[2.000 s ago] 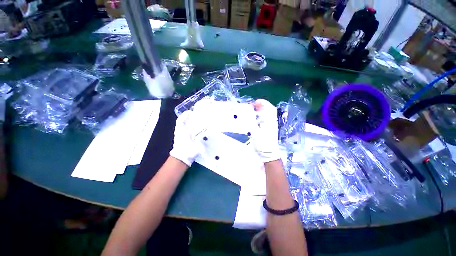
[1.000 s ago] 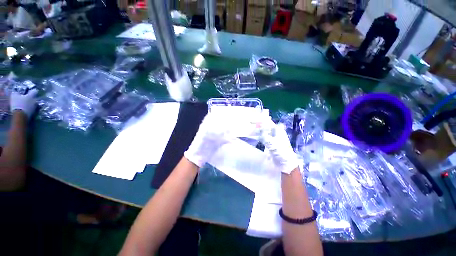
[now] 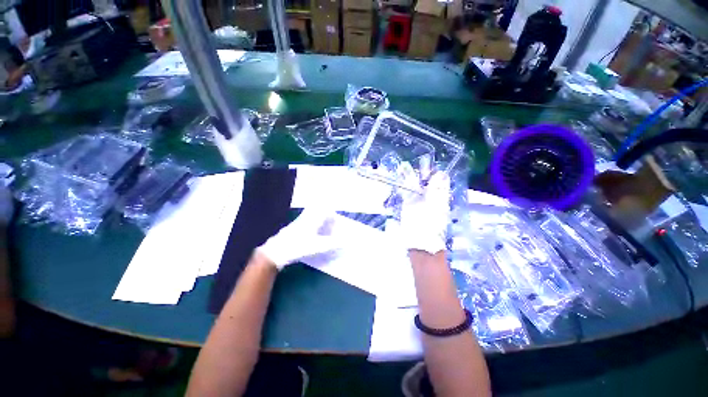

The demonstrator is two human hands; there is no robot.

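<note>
A clear housing frame (image 3: 407, 143), a rounded rectangle with an open middle, lies tilted at the centre of the bench. My right hand (image 3: 425, 209), in a white glove, is at its near right edge with fingertips over it; whether it grips the frame is unclear. My left hand (image 3: 301, 239), also gloved, is over the white paper sheets (image 3: 353, 256) with nothing visible in it. A black sheet (image 3: 252, 229) lies left of my left hand.
Clear bagged parts lie at left (image 3: 85, 178) and right (image 3: 512, 264). A purple-rimmed fan (image 3: 542, 167) and an open cardboard box (image 3: 640, 190) stand at right. A metal post (image 3: 203, 74) rises at left. Small bagged parts (image 3: 340, 124) lie beyond the frame.
The clear frame has moved right and turned. My left hand has come away from it, down and left. The other person's gloved hand at the left has gone from view.
</note>
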